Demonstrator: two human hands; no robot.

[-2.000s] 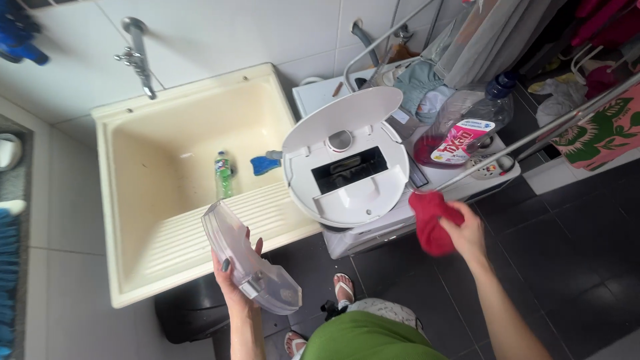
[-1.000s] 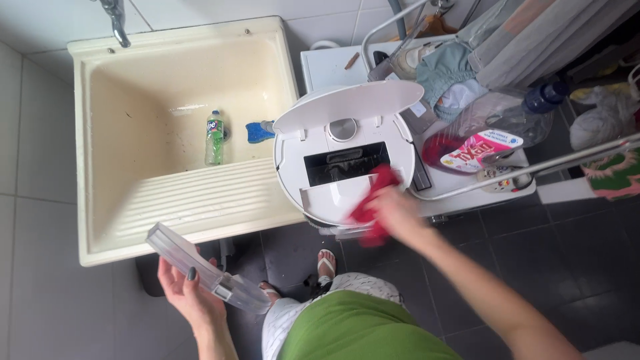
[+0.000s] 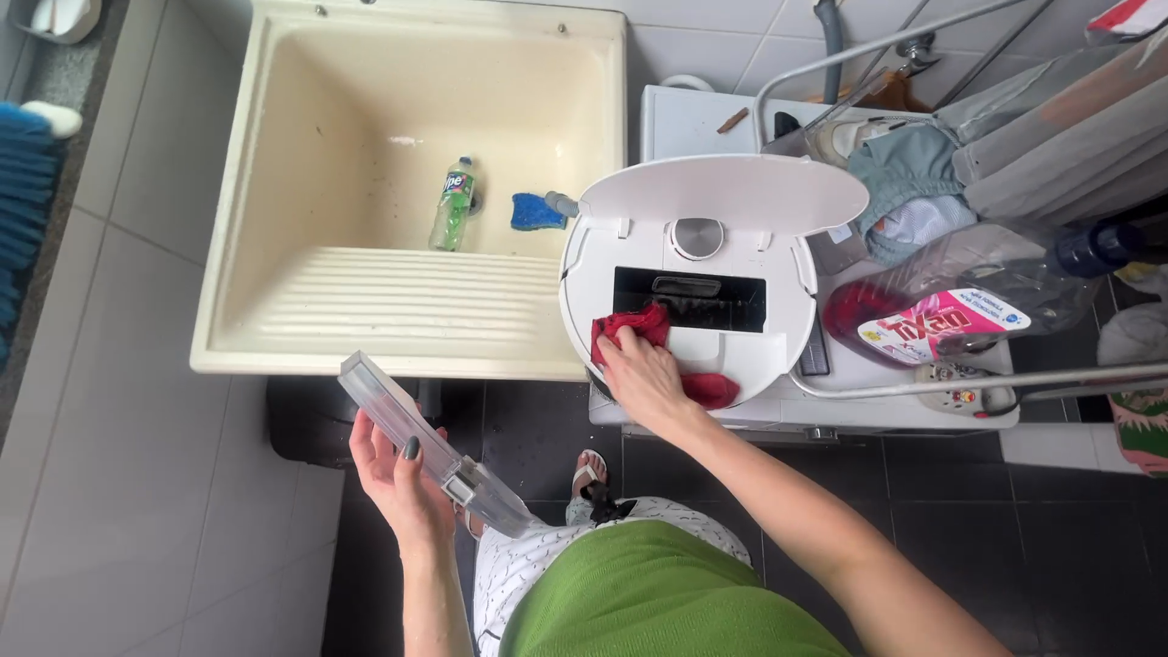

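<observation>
My left hand holds a clear plastic dustbin or tank from a robot vacuum, tilted, below the sink's front edge. With my right hand I press a red cloth onto the left side of the white robot vacuum, at the corner of its dark open compartment. Part of the cloth hangs out past my wrist near the robot's front rim. The robot's round lid stands raised. The robot rests on a white appliance beside the sink.
The cream laundry sink holds a bottle of green dish soap and a blue sponge. Right of the robot lie a large bottle with pink liquid, grey-green fabric and a metal rack rail.
My right hand has brought the red cloth from right of the robot vacuum leftward onto its top. My left hand keeps hold of the clear container. The view has shifted.
</observation>
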